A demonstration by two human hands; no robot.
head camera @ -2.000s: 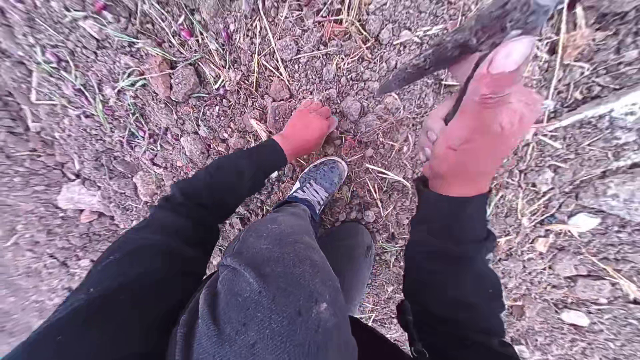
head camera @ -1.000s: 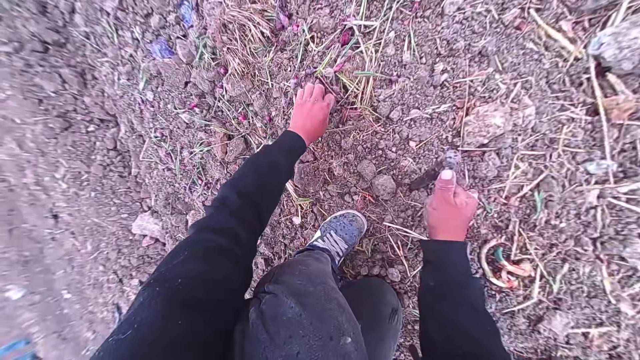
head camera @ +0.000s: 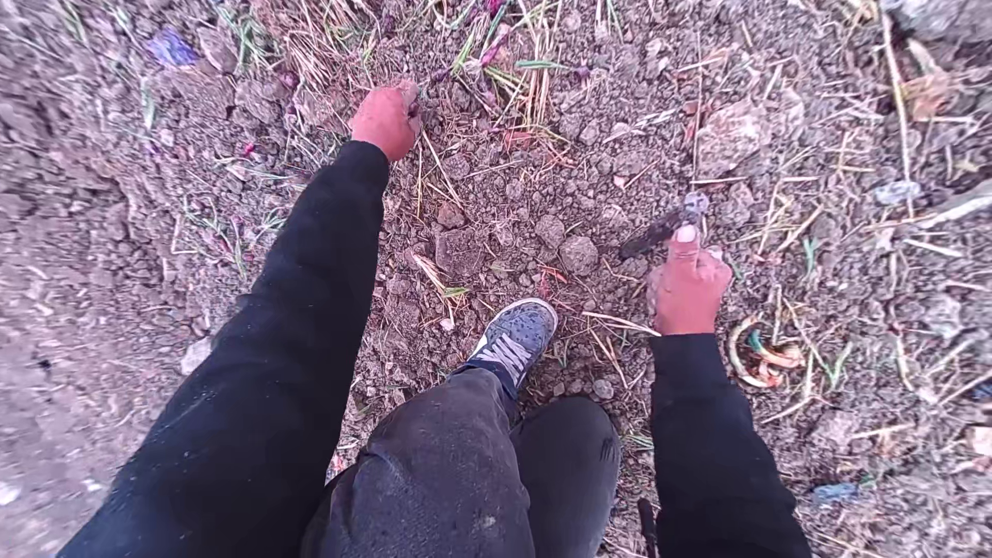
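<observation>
My left hand (head camera: pixel 386 122) is low over the soil at the upper left of centre, its fingers curled; whether something small is in them I cannot tell. Just right of it lie small purple-red onions (head camera: pixel 494 50) with green and dry leaves. My right hand (head camera: pixel 689 283) grips a dark, dirt-covered hand tool (head camera: pixel 657 234) at the right of centre, thumb along its top. The tool's dark part points left, close to the ground. Its exact kind cannot be told.
Cloddy soil with dry stalks surrounds my shoe (head camera: pixel 515 341). A clod (head camera: pixel 578 255) lies between the hands. Further right are a curled peel-like scrap (head camera: pixel 748 353) and a pale stone (head camera: pixel 732 136). A large grey stone (head camera: pixel 949 17) sits at the top right corner, a blue scrap (head camera: pixel 171 46) at upper left.
The right hand has lowered the tool from its raised position at the upper right to near the ground. My left hand has moved forward from beside the shoe toward the onions. The view has shifted.
</observation>
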